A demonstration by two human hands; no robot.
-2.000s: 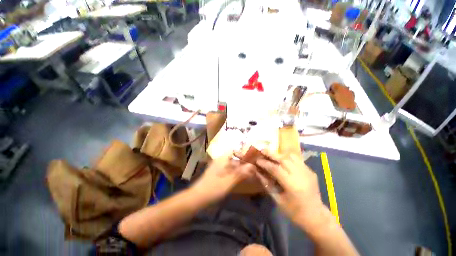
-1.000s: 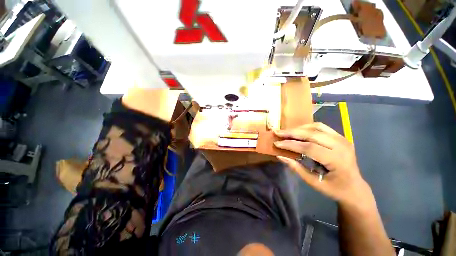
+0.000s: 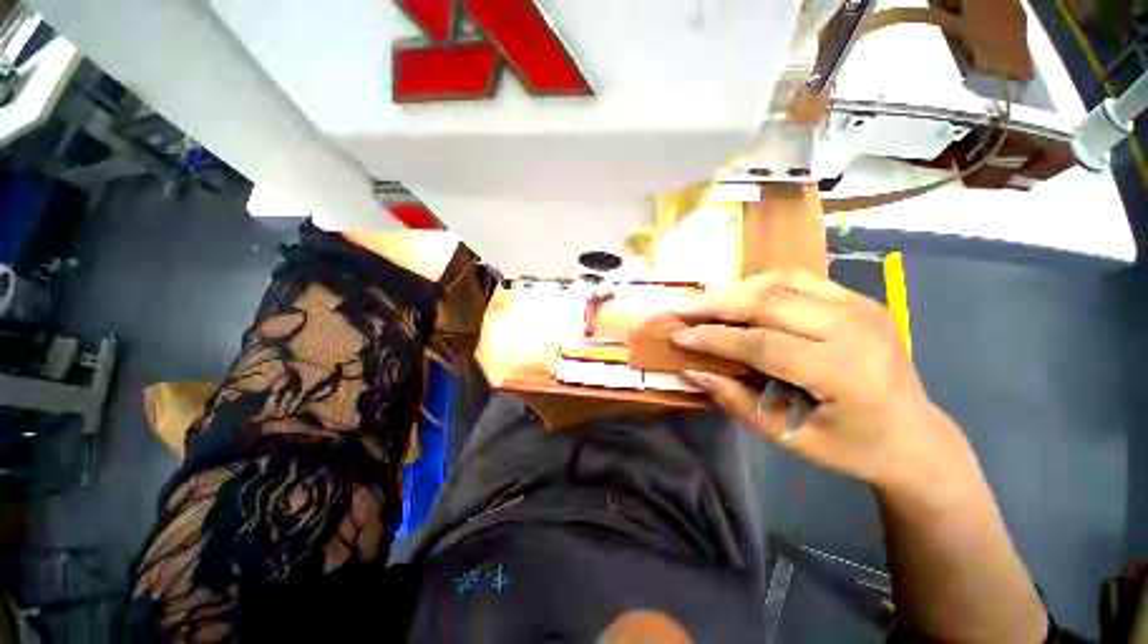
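Observation:
A tan bag body (image 3: 783, 233) lies under the white sewing machine head (image 3: 567, 151). The clamp frame (image 3: 598, 372), yellow and white with a rectangular window, sits on it. My right hand (image 3: 818, 365) pinches a small reddish-brown leather patch (image 3: 655, 342) at the window's right side, with a small dark metal tool (image 3: 783, 409) tucked in the fingers. My left arm, in a black lace sleeve, reaches forward at the left; the left hand (image 3: 400, 247) shows only in part beside the machine head, and its fingers are hidden.
Brown leather pieces with a strap (image 3: 995, 157) lie on the white machine table (image 3: 1045, 214) at the right. A blue crate (image 3: 431, 447) is by my left knee, with a tan piece (image 3: 179, 413) further left. My dark apron (image 3: 579, 503) covers my lap.
The view has moved closer to the machine head. My right hand has brought the patch slightly left and up, over the window's edge. My left arm has stayed forward at the left.

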